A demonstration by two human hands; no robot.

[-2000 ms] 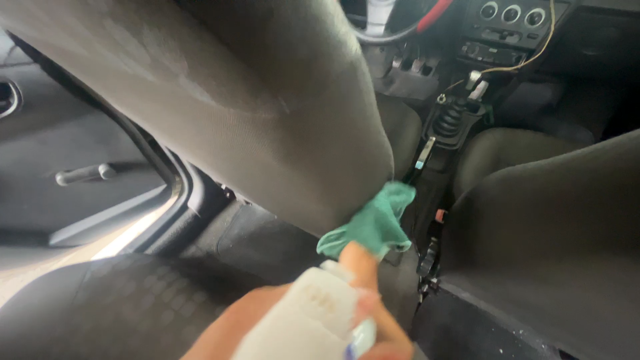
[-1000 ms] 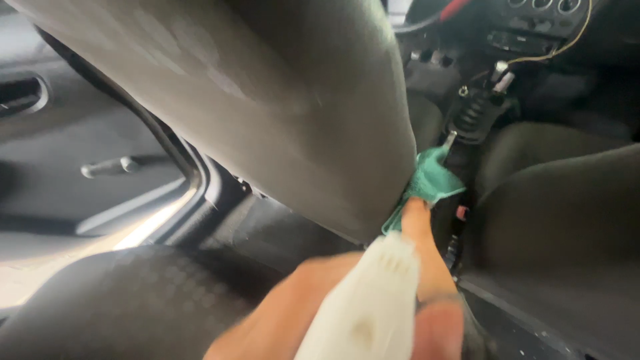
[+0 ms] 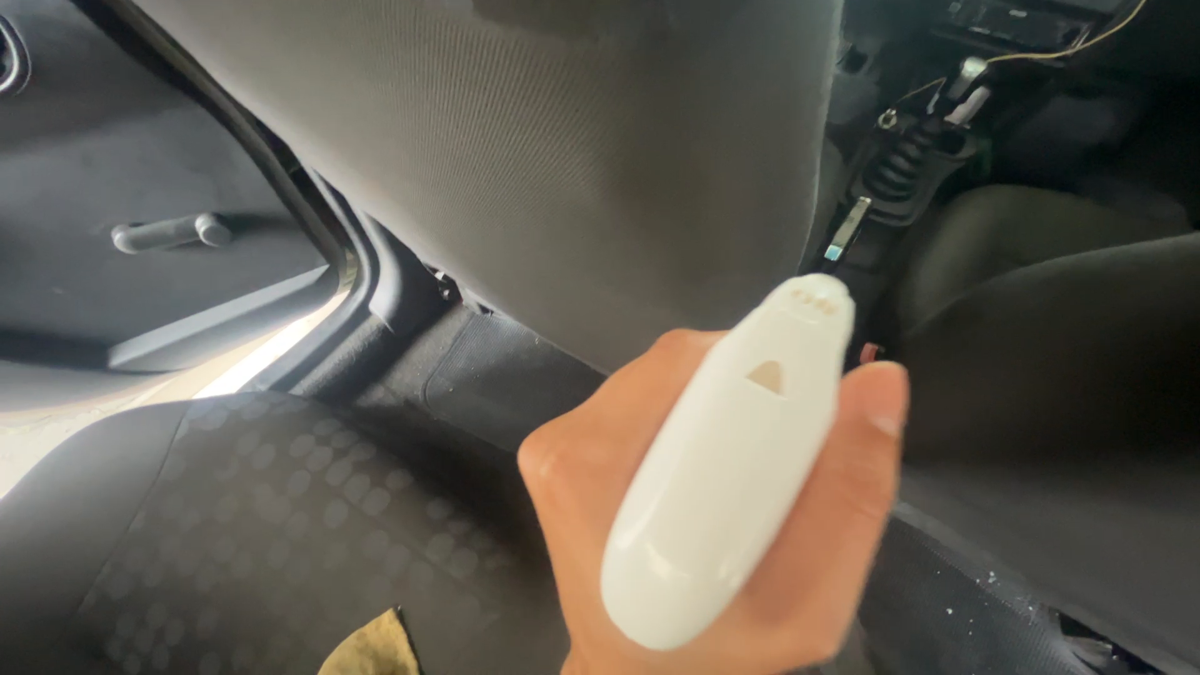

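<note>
My left hand [image 3: 712,497] grips a white trigger sprayer [image 3: 731,469], seen from behind and above. Its thumb lies along the right side, and the trigger and whatever is below the head are hidden. The sprayer points away, in front of the lower edge of a grey fabric front seat back [image 3: 581,159]. My right hand is not in view. At the bottom edge, a yellowish piece of fabric [image 3: 375,647] shows over the dotted rear seat [image 3: 291,525].
A door panel with a window crank [image 3: 172,232] is at the left. Beyond the hand are a handbrake lever [image 3: 848,230] and a gear lever boot [image 3: 900,169]. Another seat back [image 3: 1069,356] stands at the right, and a thin wire [image 3: 1078,47] hangs by the dashboard.
The right hand with the green cloth, earlier at the seat back's lower right edge, has gone out of sight. The sprayer stays in my left hand. The yellowish fabric has come into view.
</note>
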